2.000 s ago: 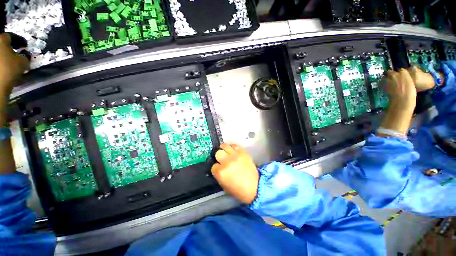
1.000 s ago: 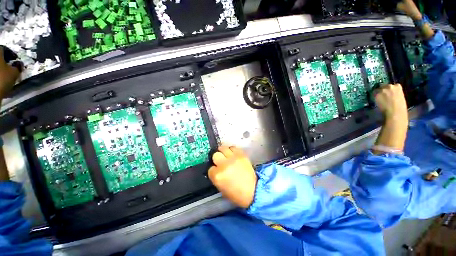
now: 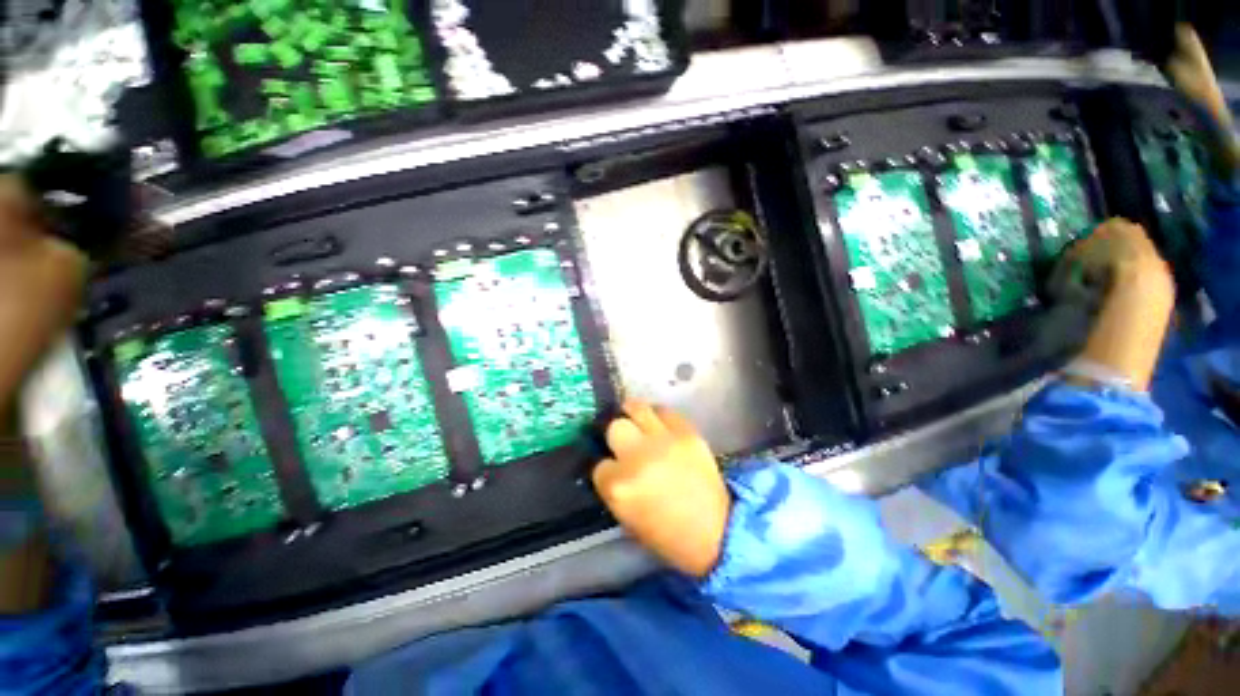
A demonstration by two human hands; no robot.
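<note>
A black pallet (image 3: 525, 500) lies in front of me with three green circuit boards: left (image 3: 201, 442), middle (image 3: 356, 401) and right (image 3: 517, 360). Each has a green terminal block near its top edge; the right board also shows a small white connector (image 3: 465, 378) at its left side. My right hand (image 3: 662, 487) is at the pallet's lower right corner, fingers curled; what they hold, if anything, is hidden. My left hand (image 3: 30, 292) is blurred and cut off at the left edge, near the left bin; its fingers cannot be made out.
Bins of white parts (image 3: 75, 82), green terminal blocks (image 3: 302, 61) and small white connectors (image 3: 469, 55) stand beyond the rail (image 3: 544, 136). A round dark wheel (image 3: 724, 254) shows between pallets. Another person's hand (image 3: 1122, 292) is over the right pallet (image 3: 938, 374).
The view has shifted slightly. My left hand shows more than one second ago and is blurred. My right hand stays at the pallet corner. The neighbour's hand remains at the right pallet's boards.
</note>
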